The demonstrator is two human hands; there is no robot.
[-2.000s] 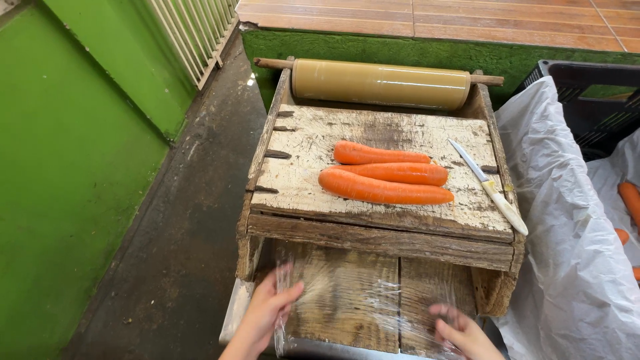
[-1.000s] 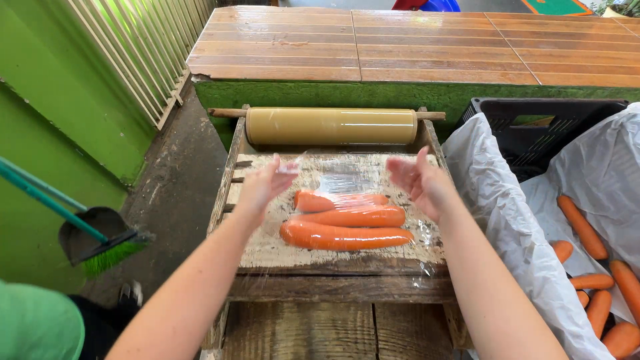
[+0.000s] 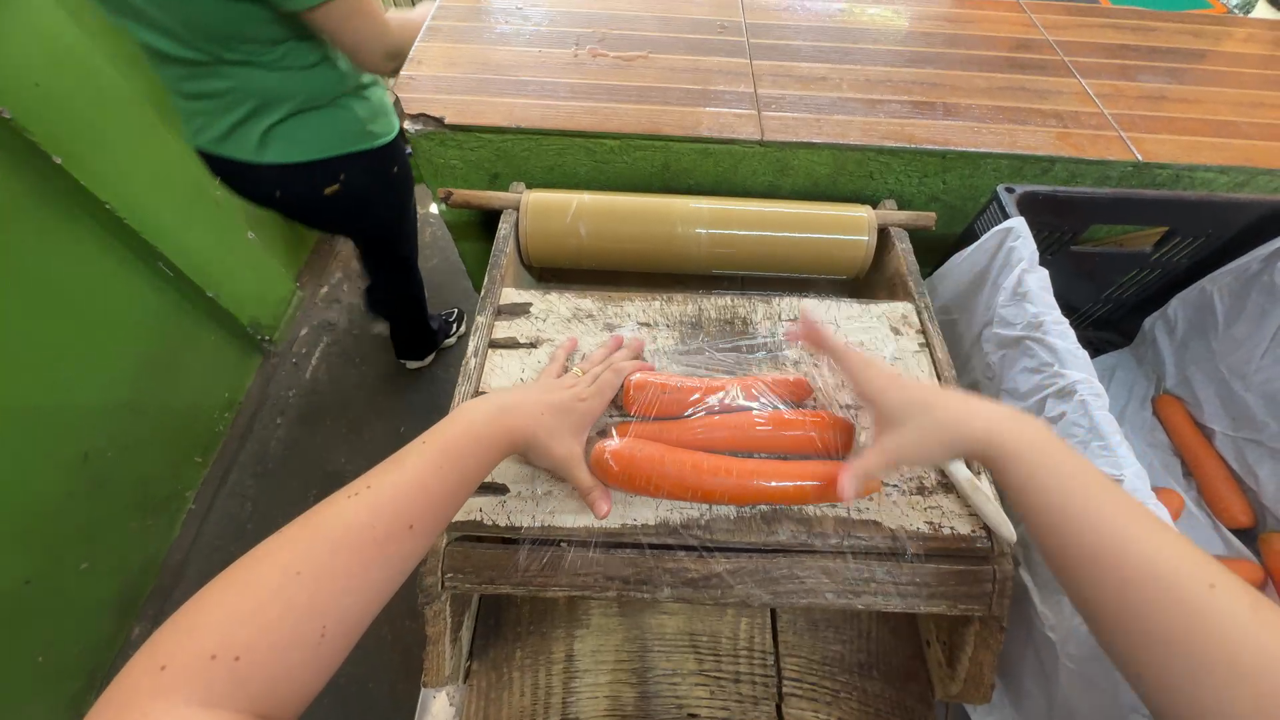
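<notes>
Three carrots [image 3: 735, 470] lie side by side on a worn wooden board [image 3: 560, 505], under clear plastic film [image 3: 740, 350]. My left hand [image 3: 575, 415] rests at their left ends, fingers spread, touching the film. At their right ends is my right hand [image 3: 880, 400], slightly blurred, thumb and fingers apart near the film. Behind the board, a large roll of film [image 3: 700, 235] sits on a wooden rod. The white handle of a knife [image 3: 980, 500] shows at the board's right edge, its blade hidden by my right hand and wrist.
A black plastic crate [image 3: 1180, 240] with a white liner [image 3: 1040, 330] holds several loose carrots [image 3: 1205, 460] at the right. A tiled counter [image 3: 600, 70] runs behind the roll. At the left, a person in a green shirt [image 3: 270, 80] stands on the dark floor beside a green wall.
Two seconds ago the film was held below the board, and the carrots lay uncovered. My hands have since come down beside the film-covered carrots. The person in green has moved further into view.
</notes>
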